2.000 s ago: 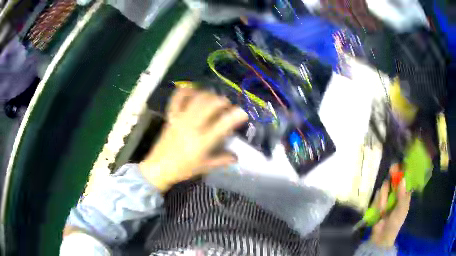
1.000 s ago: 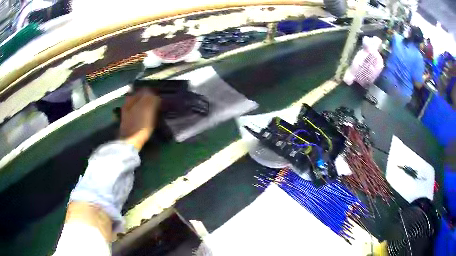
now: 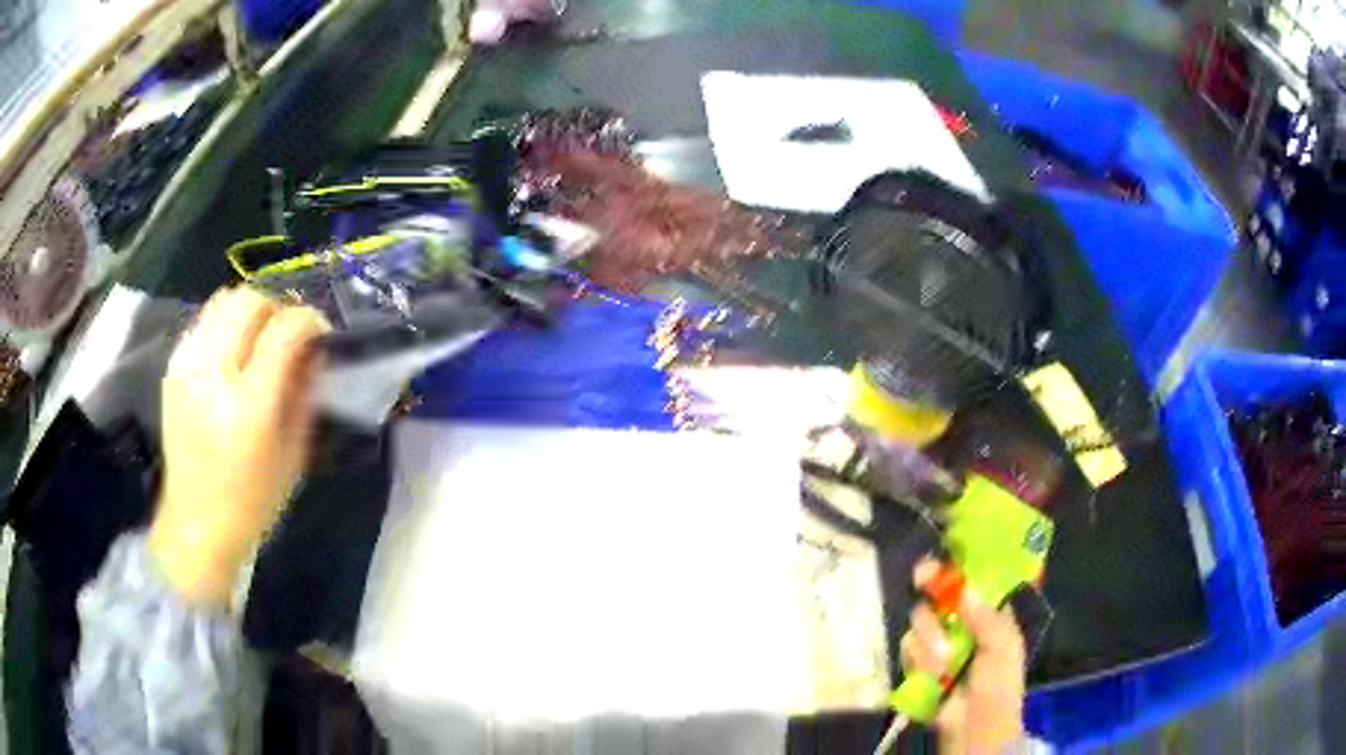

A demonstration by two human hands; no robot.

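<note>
My left hand (image 3: 229,443), blurred, is at the near left edge of a black housing (image 3: 509,288), its fingers curled; whether they grip it is hidden. Yellow-green wire (image 3: 384,186) and a bright blue component (image 3: 520,251) show in the housing. My right hand (image 3: 982,664) is shut on a lime green soldering gun (image 3: 1004,534) with a red-orange trigger, its barrel pointing up and left. Blue lead wires (image 3: 568,369) lie on the near side of the housing, and brown-red lead wires (image 3: 664,221) lie to its right.
A large white sheet (image 3: 576,575) lies between my hands. A round black fan (image 3: 930,288) stands beyond the gun, near a yellow-rimmed item (image 3: 898,406). A white sheet with a small dark thing (image 3: 753,140) lies farther back. Blue bins (image 3: 1188,221) stand at right; a pinkish fan (image 3: 52,266) is far left.
The view has swung to the right. My left hand has left the dark part on the belt and is now at the housing. My right hand with the gun is in view again.
</note>
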